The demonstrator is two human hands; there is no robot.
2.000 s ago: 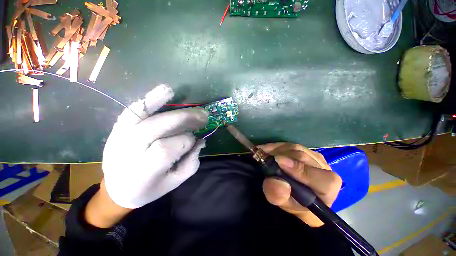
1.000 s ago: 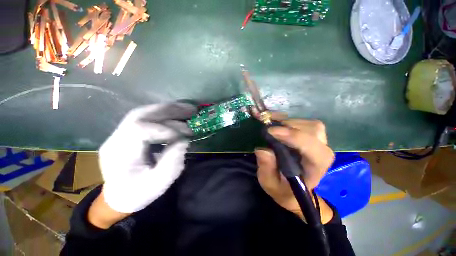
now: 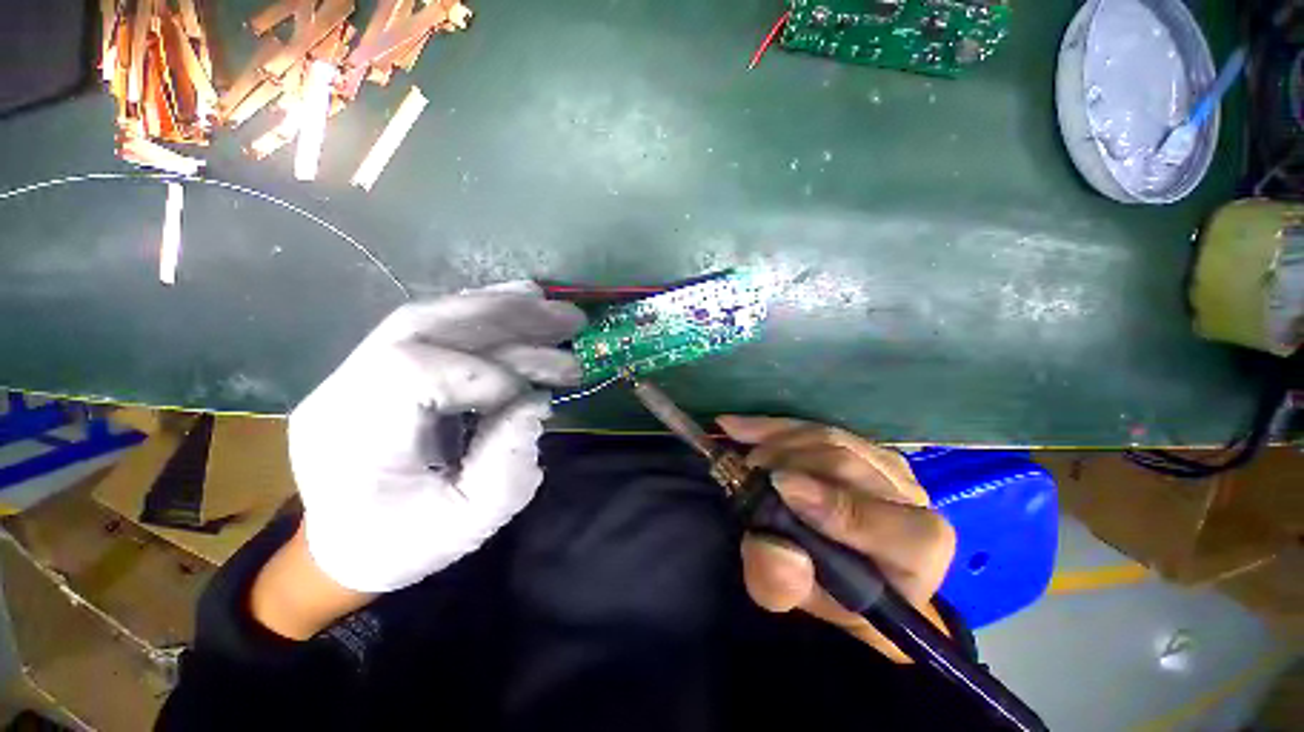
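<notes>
My left hand [image 3: 429,429], in a white glove, holds the left end of a green circuit board [image 3: 672,328] near the bench's front edge. Thin solder wire [image 3: 308,213] arcs from the left across the bench to the glove, and its free end comes out by the board's lower edge. My right hand [image 3: 844,522], bare, holds a soldering iron [image 3: 822,551] like a pen. The iron's tip is at the lower edge of the board, at the end of the solder wire. A red and a black lead run along the board's upper edge.
Copper strips [image 3: 172,86] lie loose at the back left. Another green board [image 3: 901,32] with a red lead lies at the back. A white tub of paste [image 3: 1137,100] with a light blue handle and a yellowish pot [image 3: 1248,275] stand at right. A blue stool [image 3: 994,529] is below the bench.
The iron lifted away from the board's lower edge, then came back down to it, further left along the board. The board now shows more of its length beyond the glove. The view has shifted.
</notes>
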